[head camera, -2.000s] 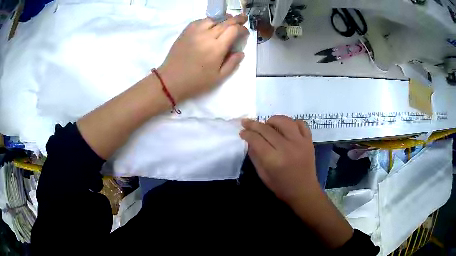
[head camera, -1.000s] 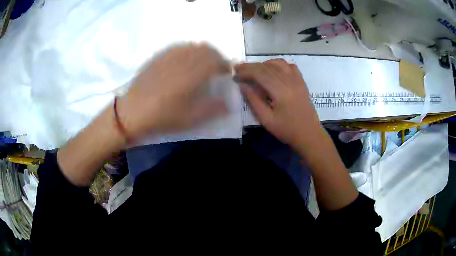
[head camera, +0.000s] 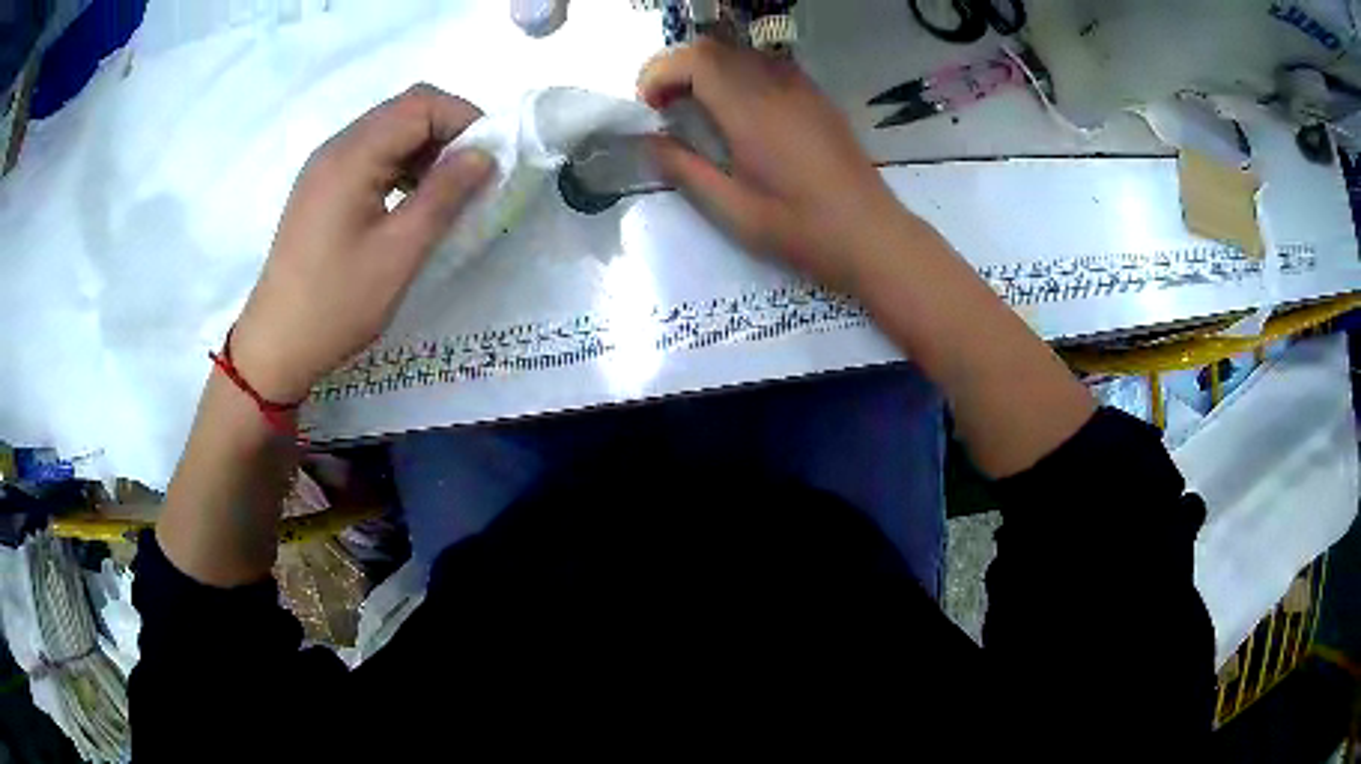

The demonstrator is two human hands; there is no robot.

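White fabric (head camera: pixel 555 120) is bunched up between my two hands at the machine bed, near the needle area. My left hand (head camera: pixel 366 224) pinches the fabric between thumb and fingers on its left side. My right hand (head camera: pixel 761 157) is at the fabric's right end, close to the machine's small metal parts, with its fingertips at the cloth edge. It is slightly blurred. More white fabric (head camera: pixel 164 194) spreads over the table at the left.
Pink-handled snips (head camera: pixel 955 87) and black-handled scissors (head camera: pixel 967 12) lie at the upper right. A tan ticket (head camera: pixel 1221 203) is on the table's right. A printed scale (head camera: pixel 717 321) runs along the front edge. Yellow wire cart (head camera: pixel 1269 642) at right; bundled strips (head camera: pixel 72 657) lower left.
The fabric that lay flat to the table's front edge is lifted and bunched, uncovering the scale and a dark oval spot. My left hand has moved left, my right hand up toward the needle area.
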